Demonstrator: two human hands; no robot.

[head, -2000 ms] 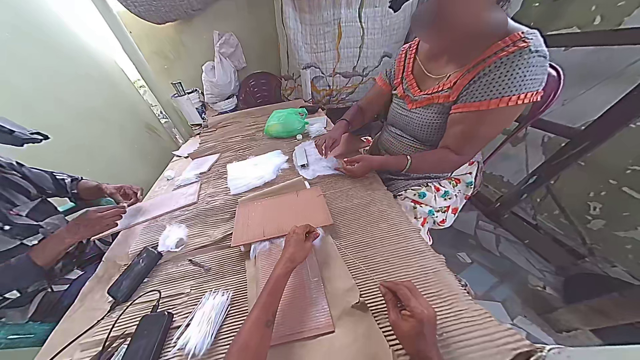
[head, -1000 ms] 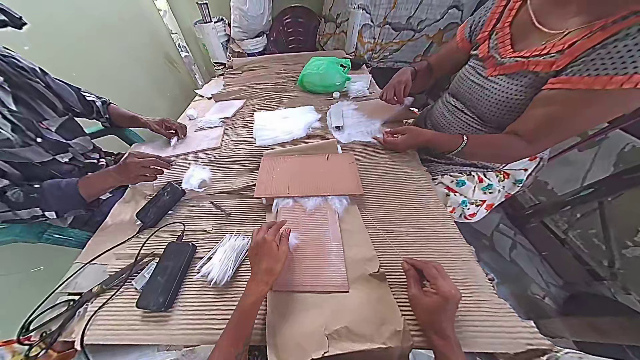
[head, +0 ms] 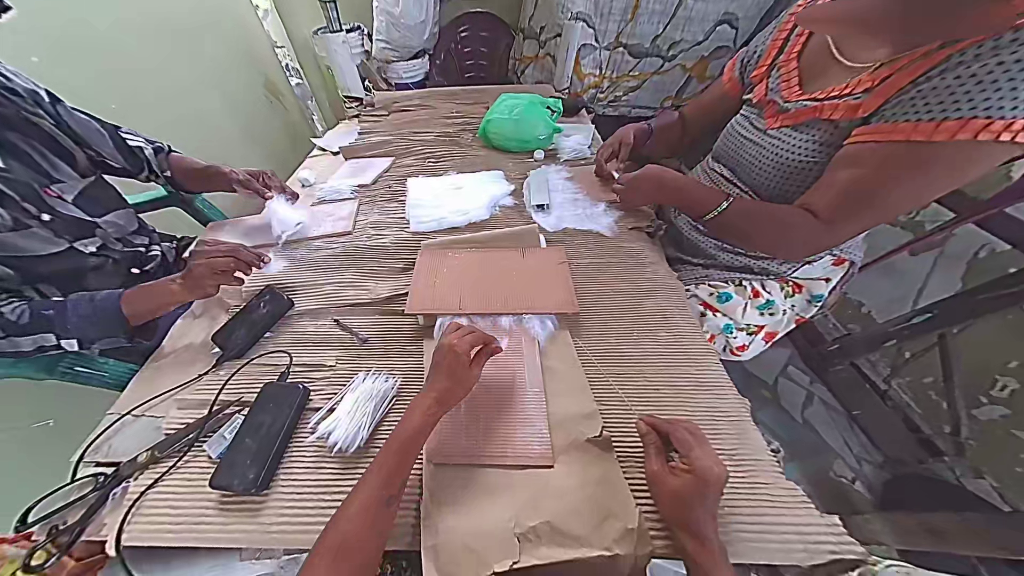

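My left hand [head: 464, 360] is over the upper left part of a pinkish ribbed board [head: 496, 424], its thumb and finger together at the edge of white cotton fluff [head: 540, 326]. Whether it pinches some fluff cannot be told. Above the fluff lies a second brown board [head: 492, 280], set crosswise. My right hand [head: 684, 472] is at the lower right with thumb and forefinger closed on the end of a thin stick or strand [head: 610, 376], which slants up and left toward the boards. Brown paper [head: 528, 520] lies under the ribbed board.
Corrugated cardboard [head: 680, 336] covers the table. At left are two black devices [head: 260, 436] with cables, a bundle of white sticks [head: 356, 412] and a small metal tool [head: 350, 330]. White cotton sheets [head: 460, 200] and a green bag [head: 520, 122] lie farther back. Two people work at the sides.
My left hand has moved up the board to the fluff. The thin strand now shows clearly at my right fingers. The person at left now holds up a cotton tuft. The view has shifted.
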